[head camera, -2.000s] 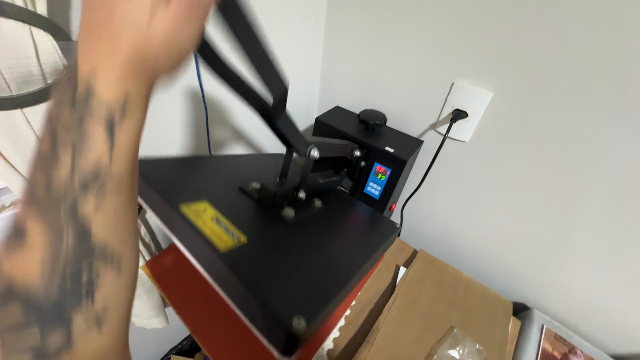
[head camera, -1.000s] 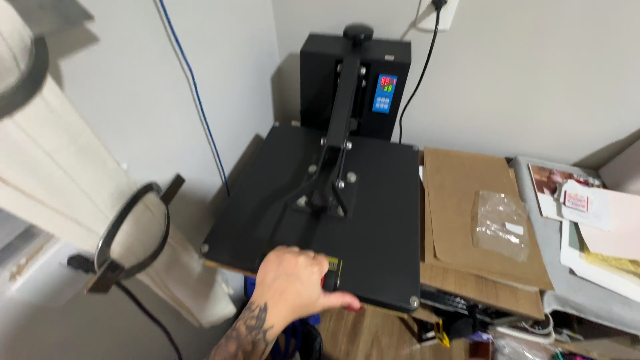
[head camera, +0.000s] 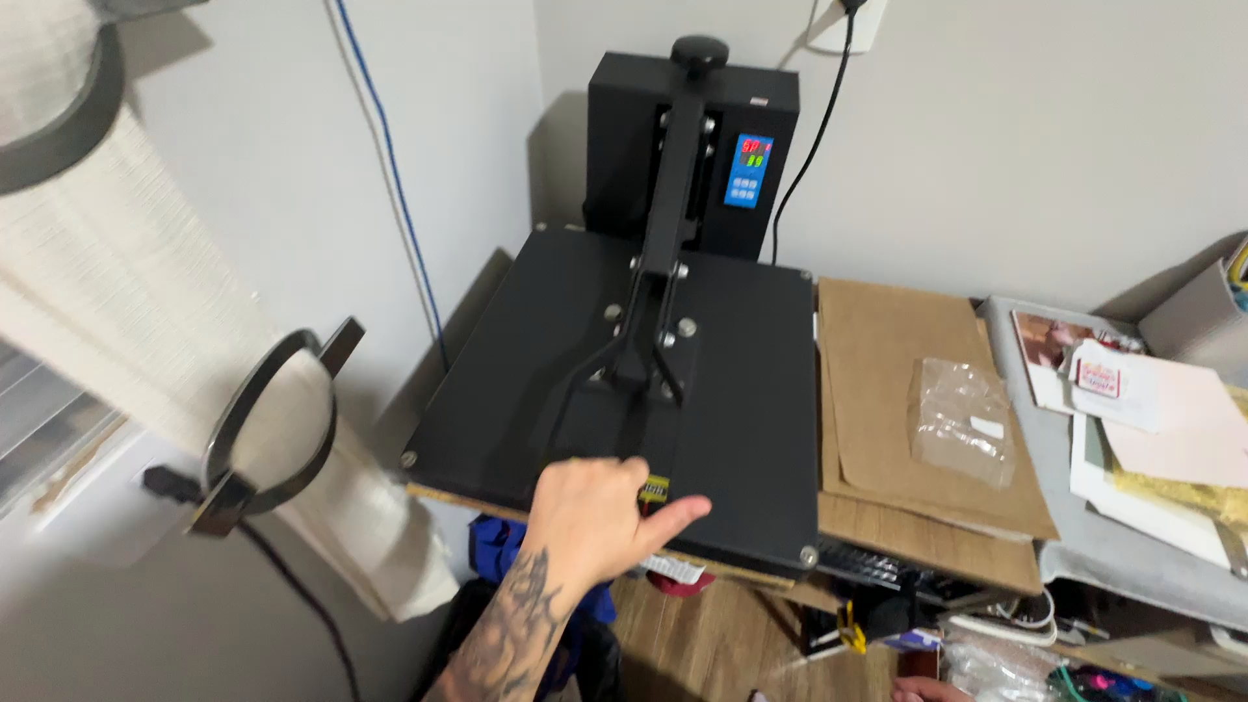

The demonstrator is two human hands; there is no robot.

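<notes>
A black heat press (head camera: pixel 751 390) with its upper plate lowered stands in the corner. My left hand (head camera: pixel 600 517), coming in from the bottom, is closed over the end of the press's lever (head camera: pixel 668 214) at the front of the plate. Its fingers hide the grip, and the thumb points right. A yellow warning label (head camera: pixel 655 488) shows beside the fingers. The lit control display (head camera: pixel 749 171) is on the rear housing, below and right of a black knob (head camera: pixel 700 53). At the bottom edge, only some fingers of my right hand (head camera: pixel 926 690) show; what they touch is hidden.
Brown cardboard sheets (head camera: pixel 877 390) with a clear plastic bag (head camera: pixel 963 421) lie right of the press, then papers (head camera: pixel 1170 419) on a grey surface. A cream curtain (head camera: pixel 195 322) with a dark ring holder (head camera: pixel 273 419) is at left. A black power cord (head camera: pixel 819 136) runs to the wall outlet.
Two seconds ago the lever was raised with my left hand high beside it; now lever and hand are down at the plate's front. The view has shifted strongly. My right hand's fingers have appeared.
</notes>
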